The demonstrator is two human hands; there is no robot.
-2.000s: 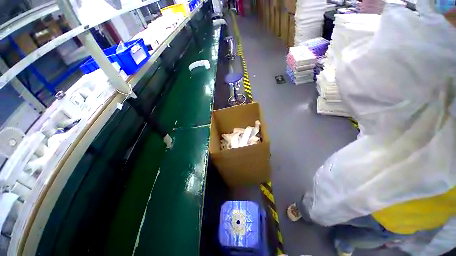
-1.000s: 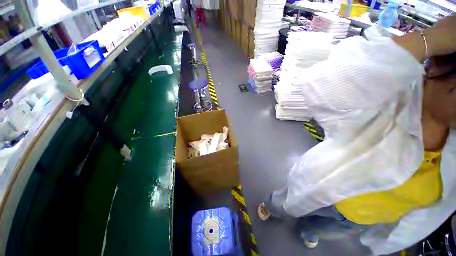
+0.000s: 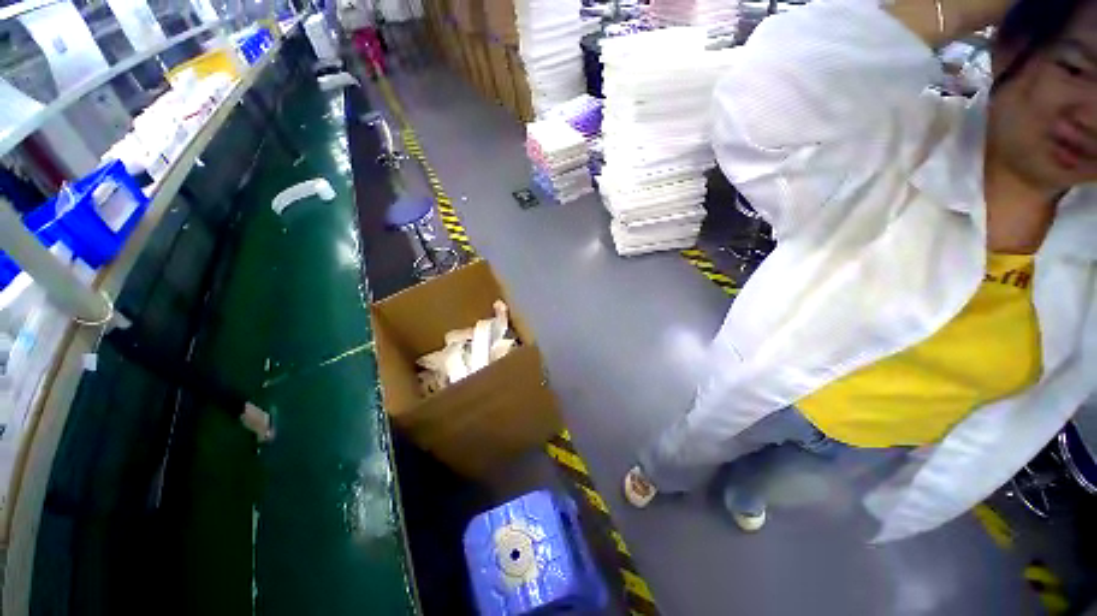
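Note:
Neither of my hands is in the picture. Nearest in front of me is the long green-topped bench. A curved white piece lies on it farther along. An open brown cardboard carton stands against the bench's right side with white pieces inside. A blue-purple plastic stool stands nearer, beside the bench at the bottom of the view.
A person in a white coat and yellow top stands close on the right. Stacks of white trays stand across the aisle. A round stool is by the bench. Blue bins sit on the left shelf.
The view has turned to the right, so bench, carton and tray stacks sit farther left. The person beside me has turned, and the face and yellow top now show more.

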